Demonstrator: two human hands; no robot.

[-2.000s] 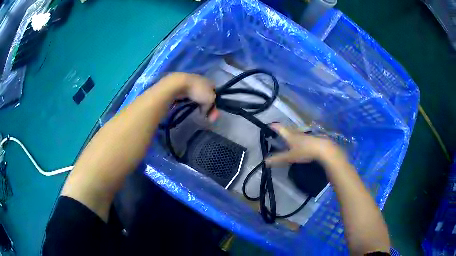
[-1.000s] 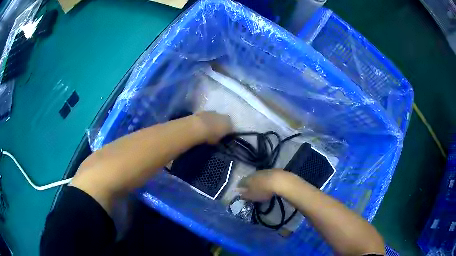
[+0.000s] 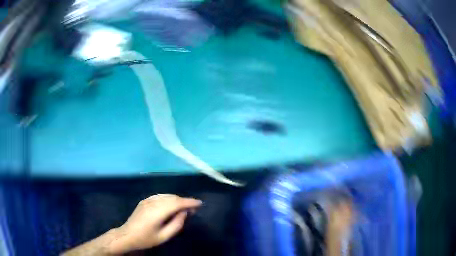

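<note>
The picture is heavily blurred. My left hand [image 3: 155, 222] is at the bottom, left of the crate and in front of the bench edge; its fingers are bent with a gap between thumb and forefinger, and I see nothing in it. My right hand [image 3: 341, 225] is a smear inside the blue crate [image 3: 400, 200] at the lower right; its fingers are not clear. A black cord [image 3: 314, 220] shows dimly beside it. The black units in the crate cannot be made out.
The green bench [image 3: 215, 130] spans the view. A white cord [image 3: 162, 117], widened by blur, runs over its front edge. A dark blurred patch [image 3: 266, 126] lies right of the middle. Brown cardboard [image 3: 370, 75] is at the right edge. Clear bags [image 3: 172, 25] lie at the back.
The view has swung left towards the bench, and the crate now shows only at the lower right. My left hand has left the crate; my right hand is still in it.
</note>
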